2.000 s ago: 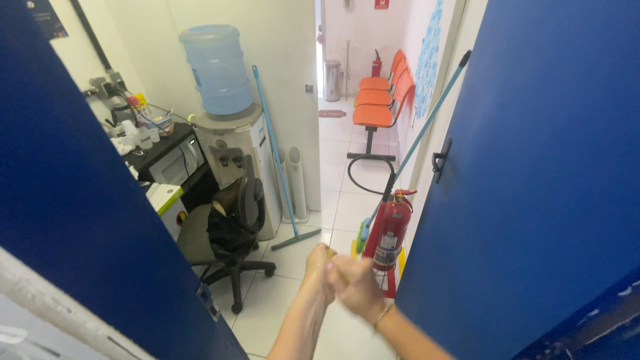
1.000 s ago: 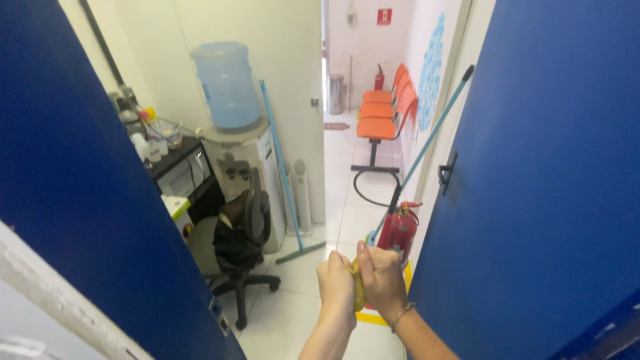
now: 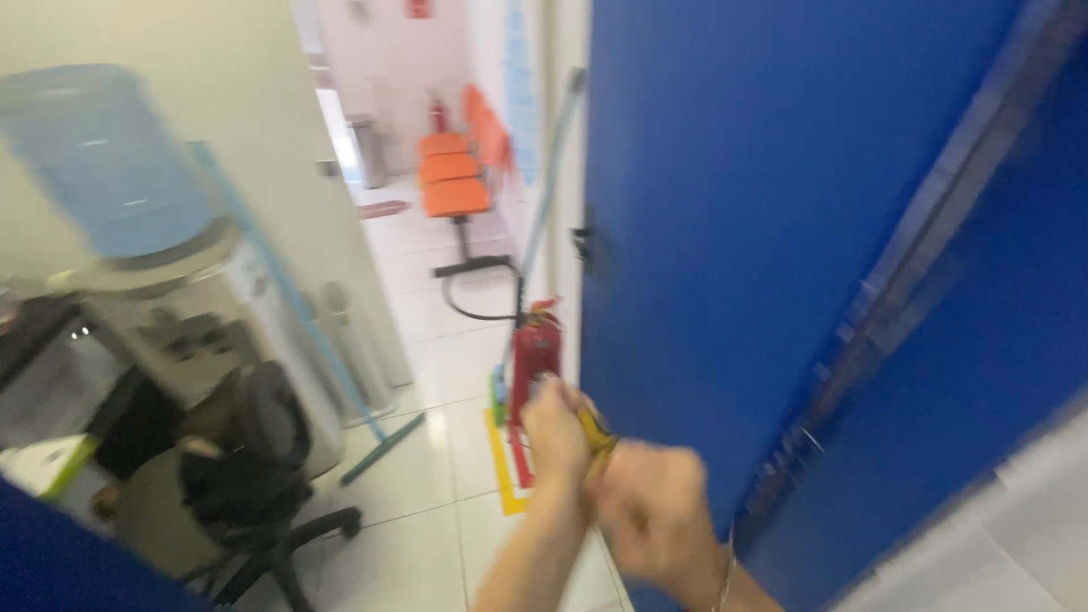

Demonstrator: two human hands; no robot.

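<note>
My left hand is closed on a small yellow item, low and right of the middle. On the item's other side my right hand is closed on it too, with a thin bracelet at the wrist. Motion blurs both hands, and the fingers hide most of the item, so its kind cannot be told; it may be a cloth. Behind my left hand a red fire extinguisher stands on the floor, partly covered by that hand. Beside the hands rises a blue door with a dark handle.
A water dispenser with a blue bottle, a squeegee and an office chair are at the left. A second long pole leans by the door frame. Orange seats stand beyond the doorway. Yellow floor marking edges the extinguisher.
The view has swung to the right. Both hands stay close together on the yellow item, which shows more between them than two seconds ago.
</note>
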